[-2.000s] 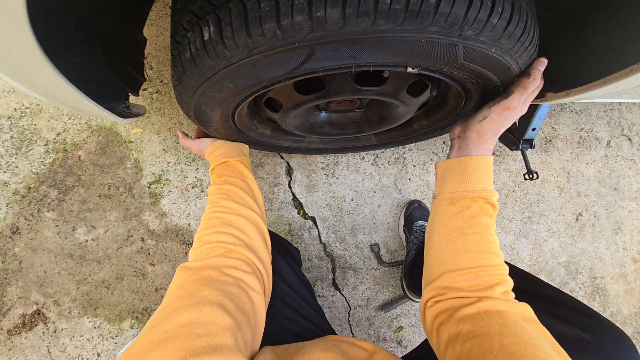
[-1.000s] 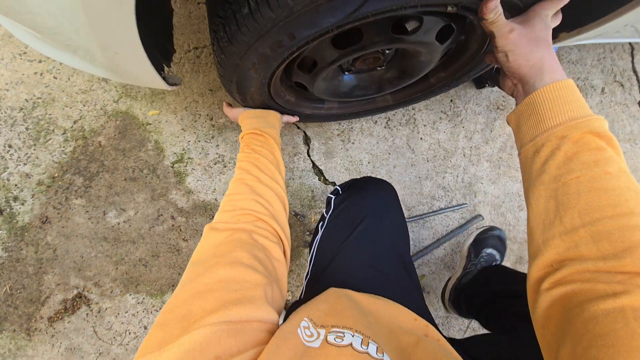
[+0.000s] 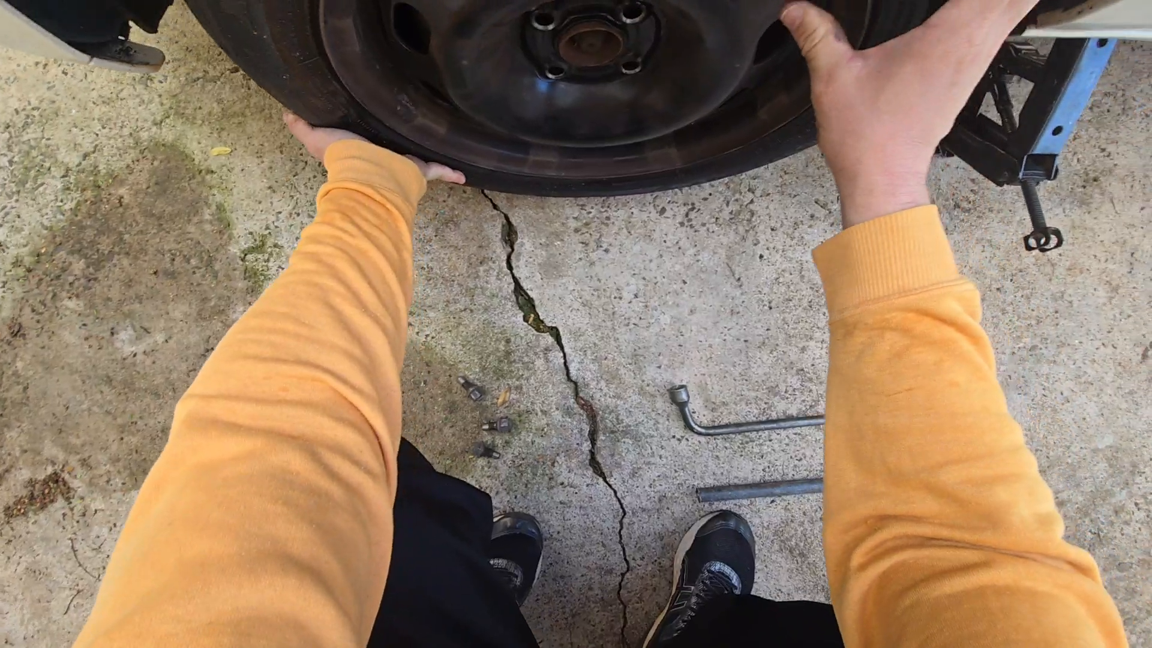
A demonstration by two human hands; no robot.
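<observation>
A car wheel with a black tyre [image 3: 261, 81] and a dark steel rim [image 3: 576, 117] fills the top middle of the head view. My left hand [image 3: 360, 148] is under the tyre's lower left edge, thumb and fingers spread along it and partly hidden. My right hand [image 3: 886, 108] grips the wheel's right side, its thumb reaching over the rim and the other fingers out of sight. Around the hub centre [image 3: 589, 42] the bolt holes show without bolts. Several wheel bolts [image 3: 497, 424] lie on the concrete between my arms.
A scissor jack [image 3: 1035, 117] stands at the right under the car's sill [image 3: 1089, 18]. An L-shaped wheel wrench [image 3: 738, 427] and a metal bar [image 3: 756, 490] lie left of my right sleeve. My shoes [image 3: 715, 553] are at the bottom, beside a crack [image 3: 549, 328] in the concrete.
The view has shifted and now looks down closer over the wheel. Both hands remain on the tyre. My knee, bent across the middle a second ago, no longer covers the ground there, and the bolts show.
</observation>
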